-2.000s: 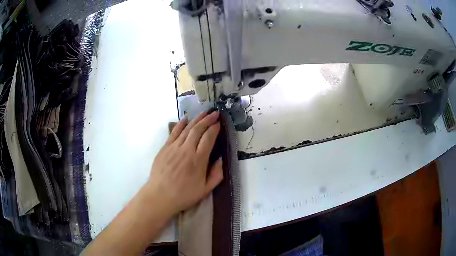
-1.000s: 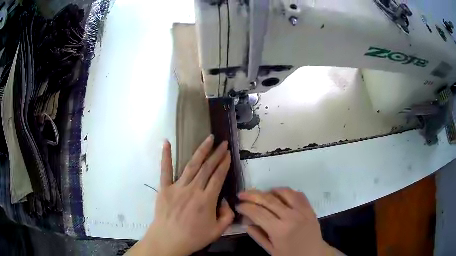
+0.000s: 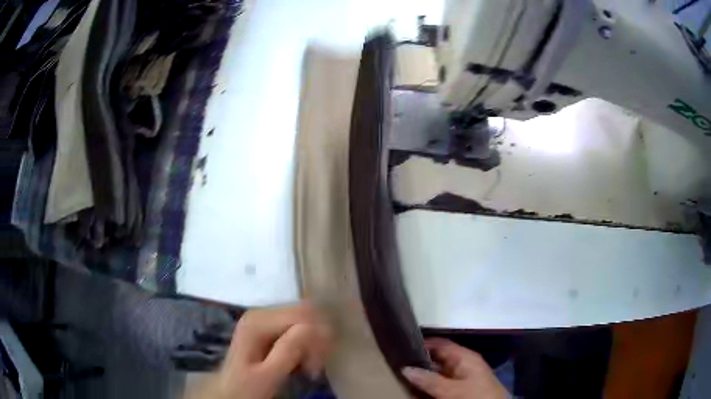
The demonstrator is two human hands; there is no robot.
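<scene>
A long beige-and-brown garment strip [image 3: 327,179] lies on the white table, left of the needle area, and hangs over the front edge. Its dark brown band [image 3: 374,187] is on the right side. My right hand [image 3: 456,372] pinches the brown band's lower end between thumb and fingers. My left hand [image 3: 281,351], blurred, is at the beige side just past the table's front edge; whether it grips the fabric cannot be told. The presser foot [image 3: 472,136] and the silver needle plate [image 3: 421,123] show right of the strip, which is apart from the foot.
The off-white sewing machine [image 3: 624,54] fills the upper right. Bundled beige, brown and grey pieces [image 3: 74,148] lie on plaid cloth [image 3: 175,179] at the left. The white table's front edge [image 3: 546,326] runs across, with grey floor [image 3: 117,312] at the lower left.
The strip has moved left out from under the machine head. Both hands have moved down to the table's front edge. The view has shifted, so the machine appears further right.
</scene>
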